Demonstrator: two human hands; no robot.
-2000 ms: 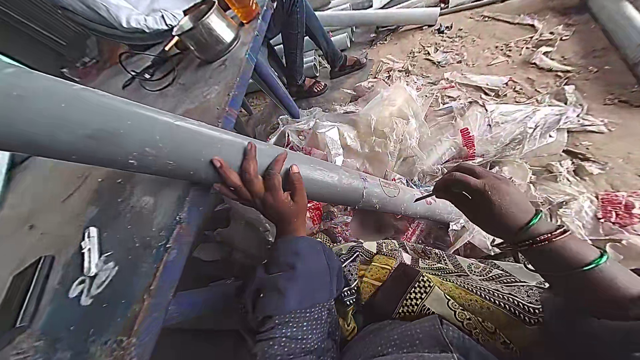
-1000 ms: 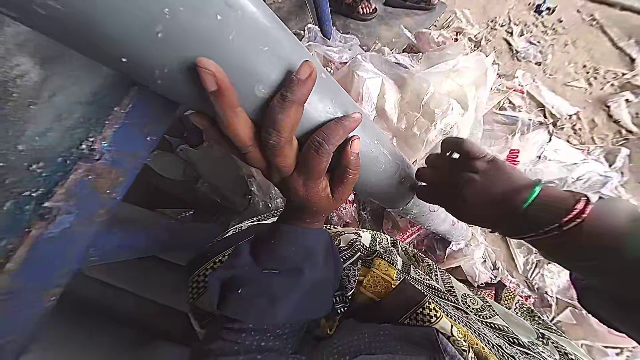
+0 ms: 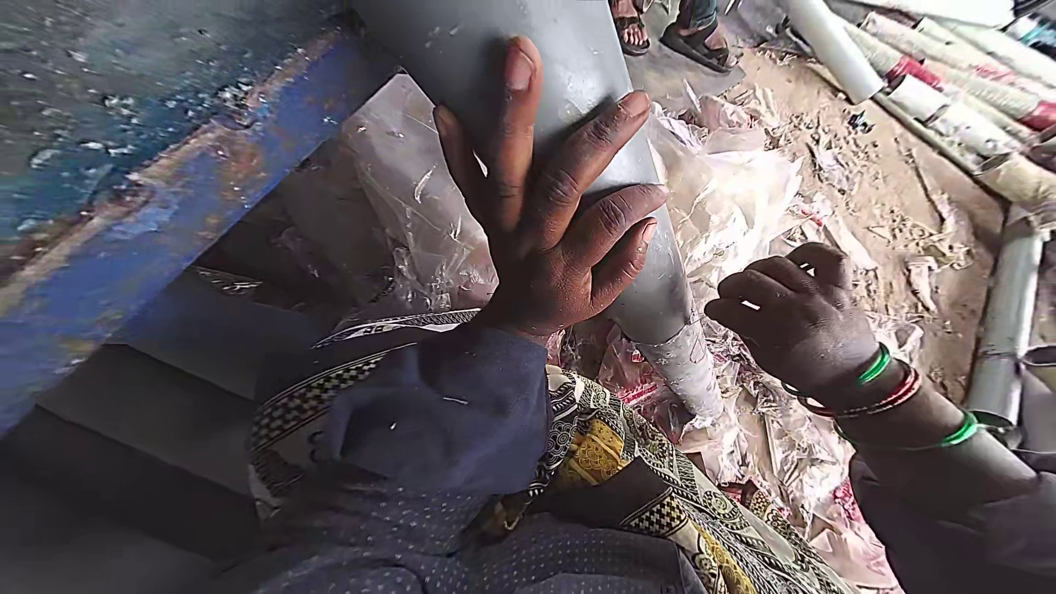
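Observation:
A thick grey plastic pipe [image 3: 569, 49] runs from the top of the head view down to the middle. Its lower end narrows into a pale, whitish section [image 3: 685, 367] among the plastic scraps. My left hand [image 3: 553, 206] lies on the pipe with its fingers spread, steadying it from above. My right hand [image 3: 788, 305], with green and red bangles at the wrist, is curled just right of the pipe's lower end, apart from it. Whether its fingers pinch something small cannot be told.
A worn blue table edge [image 3: 206, 194] fills the upper left. Crumpled clear plastic sheeting [image 3: 718, 181] covers the floor around the pipe. Another person's sandalled feet [image 3: 701, 41] are at the top. Several pipes [image 3: 1006, 305] lie at the right.
My right hand has moved off the pipe's lower end, where it was earlier. My left hand stays on the pipe. The view has swung and moved closer.

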